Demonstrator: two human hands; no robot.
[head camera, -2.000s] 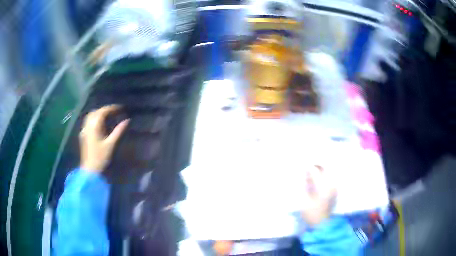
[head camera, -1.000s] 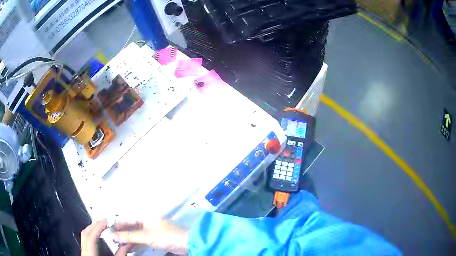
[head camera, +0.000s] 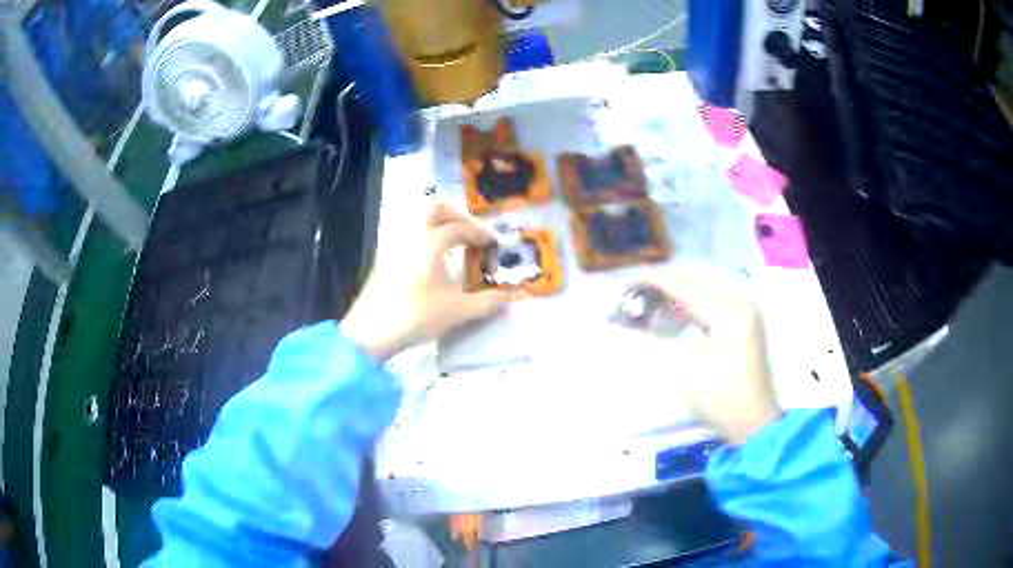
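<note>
My left hand (head camera: 428, 277) reaches over the front left orange-brown fixture (head camera: 547, 275), fingers around a small silvery part (head camera: 511, 262) with a dark centre that sits in it. Whether the fingers grip it is unclear. My right hand (head camera: 722, 350) holds a small silvery watch case (head camera: 644, 306) between thumb and fingers, just right of and in front of the fixtures. Three more fixtures stand on the plate: one behind (head camera: 505, 181) and two to the right (head camera: 620, 235). The brass press head (head camera: 442, 50) is at the top, behind the fixtures.
A black blister tray (head camera: 222, 300) lies left of the press table (head camera: 533, 433). A white fan (head camera: 211, 83) stands behind it. Pink notes (head camera: 781, 240) are at the table's right edge. Black stacked trays (head camera: 944, 144) are on the right. A blue press post (head camera: 380, 78) stands at back left.
The view has swung left. Both hands, earlier together at the table's front edge, are now apart; my left hand has moved to the front left fixture and my right hand holds a case near the fixtures.
</note>
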